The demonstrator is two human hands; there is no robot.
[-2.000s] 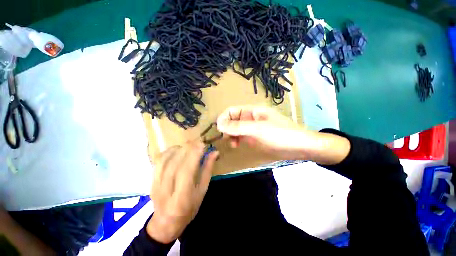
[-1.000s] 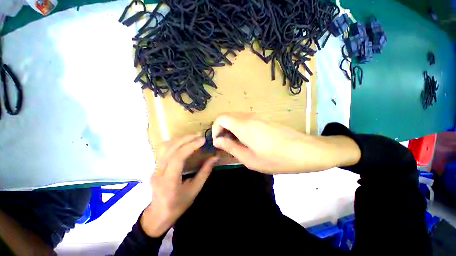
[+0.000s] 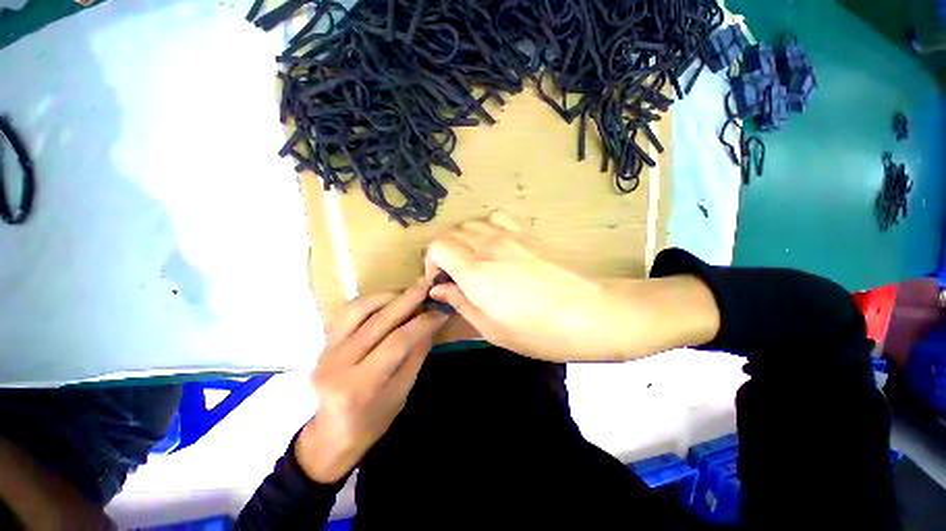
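My left hand (image 3: 371, 368) and my right hand (image 3: 508, 285) meet over the near edge of the tan work board (image 3: 508, 176). Their fingertips pinch a small dark piece (image 3: 441, 296) between them. It looks like a blue fabric piece with a black loop, but fingers hide most of it. The large heap of black elastic loops (image 3: 467, 52) lies at the top of the board, beyond my hands.
A stack of grey-blue blocks (image 3: 762, 88) with some loops stands right of the heap. A small loop bunch (image 3: 892, 192) lies on the green bench (image 3: 819, 218). A black scissors handle (image 3: 15, 171) shows on the white sheet (image 3: 135, 207). A person's arm shows lower left.
The loop that was visible between my hands is now mostly hidden by fingers. My hands have closed together around the piece. The view has shifted, so the bottle is almost out of frame.
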